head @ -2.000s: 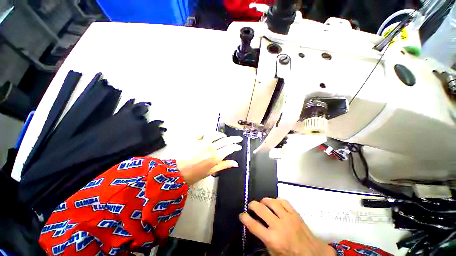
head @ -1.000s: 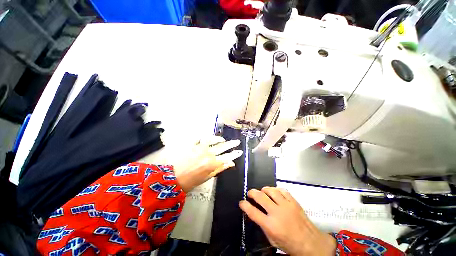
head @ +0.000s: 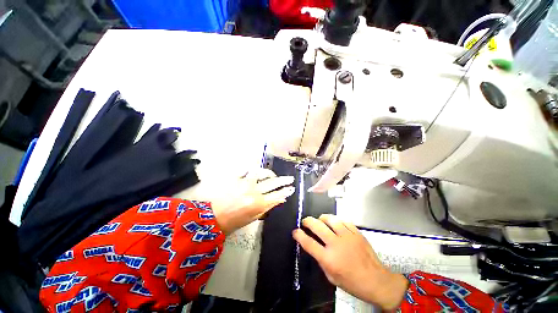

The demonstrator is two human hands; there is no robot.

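A black fabric panel lies lengthwise under the presser foot and needle. A silvery zipper tooth line runs down its middle and ends near the front. My left hand lies flat on the panel's left edge, fingers spread, close to the presser foot. My right hand rests on the panel lower down, thumb and fingertips at the zipper line. Whether it pinches the cloth cannot be made out. The sewing machine stands over the panel's far end.
Black fabric strips lie fanned on the left of the white table. A glossy black heap lies at the right edge. A red and black small thing and a black cord lie under the machine arm. A blue crate stands behind.
The panel has moved toward the needle, and the lower end of the zipper line now shows. My right hand has moved up with it. My left hand stays nearly in place.
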